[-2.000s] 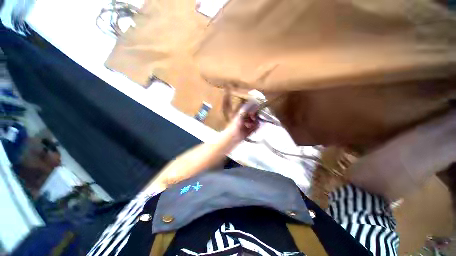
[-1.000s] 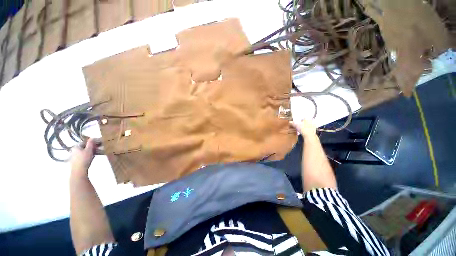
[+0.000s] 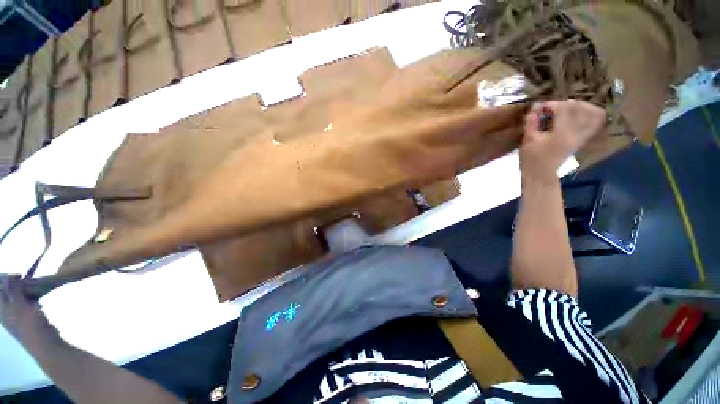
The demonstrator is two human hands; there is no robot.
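A large tan-brown bag body panel (image 3: 316,166) is stretched across the white table at a slant, its near edge raised. My left hand (image 3: 20,304) is at the far left edge of the view, closed at the panel's left corner by a brown strap (image 3: 49,213). My right hand (image 3: 556,130) is closed on the panel's right end. Another brown panel (image 3: 260,256) with a square notch lies beneath, its near part showing. A second notch opens at the far edge. The fingertips of my left hand are blurred.
Overlapping brown bag pieces (image 3: 150,55) with straps line the table's far side. A tangled heap of brown straps (image 3: 560,55) lies at the upper right. A dark-framed stand (image 3: 616,217) is by the table on the right, and a bin with a red item (image 3: 680,322) is at the lower right.
The upper panel has been pulled wide and lifted at its near edge, uncovering the panel beneath. My left hand moved left and nearer; my right hand moved up and right.
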